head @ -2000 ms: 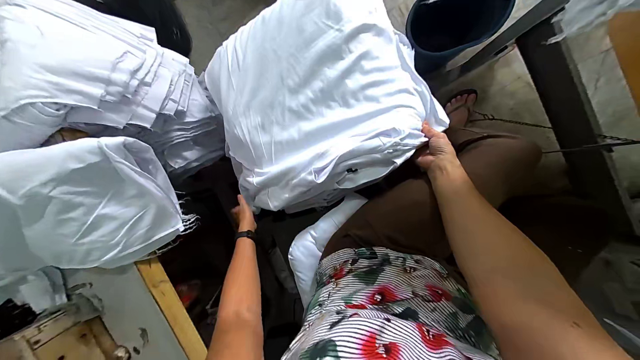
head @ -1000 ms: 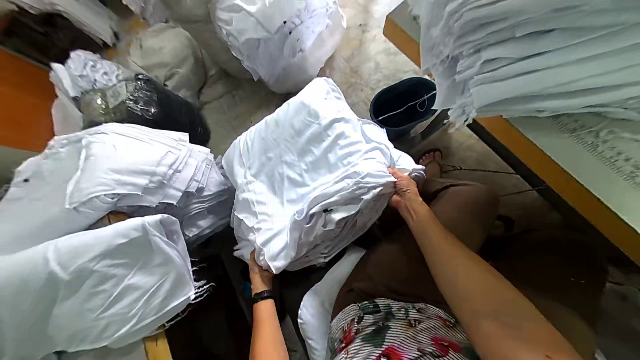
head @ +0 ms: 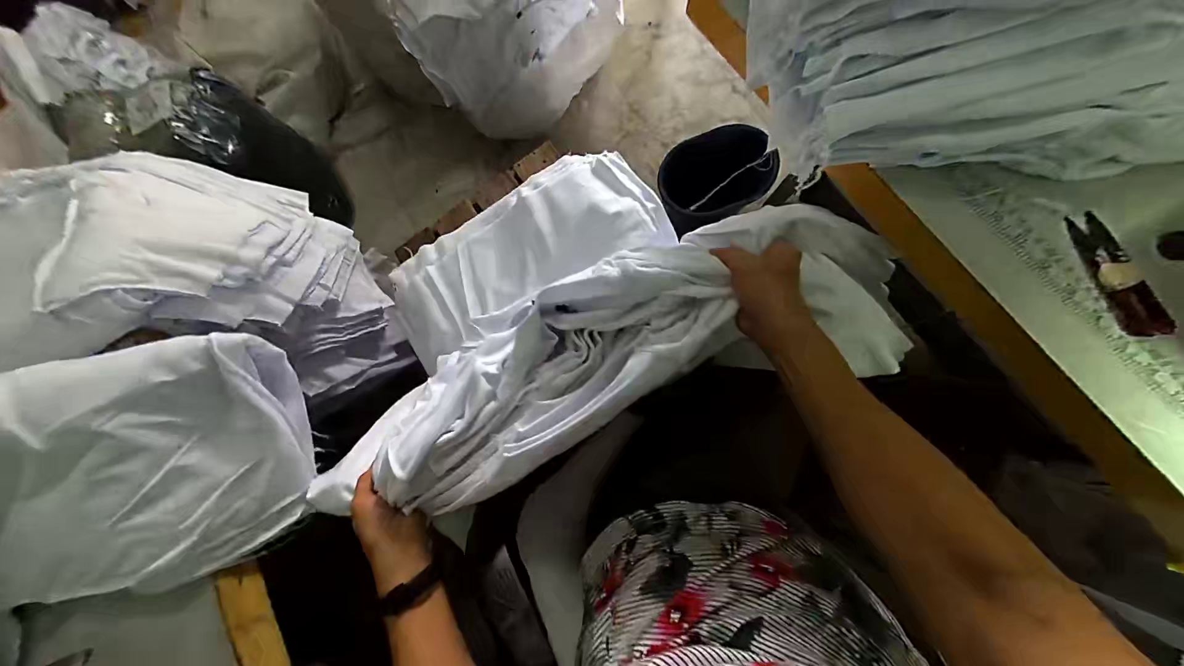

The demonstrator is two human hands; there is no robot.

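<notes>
A thick bundle of white fabric pieces spans the space between my hands, its layers bunched and twisted. My left hand, with a dark band on the wrist, grips the bundle's lower left corner. Around the upper right part of the cloth my right hand is closed, and a flap of fabric hangs beyond it. Behind the bundle, flatter white layers rest beside a slatted wooden edge; whether they belong to the same bundle I cannot tell.
Stacked white cloth pieces and a folded white cloth lie at left. A dark bin stands beyond my right hand. White fabric layers cover part of the wood-edged table at right. Filled sacks and a black plastic bag sit behind.
The bundle, a compact folded block between my hands before, is now stretched out and bunched. My hands are farther apart. A slatted wooden edge now shows behind the cloth.
</notes>
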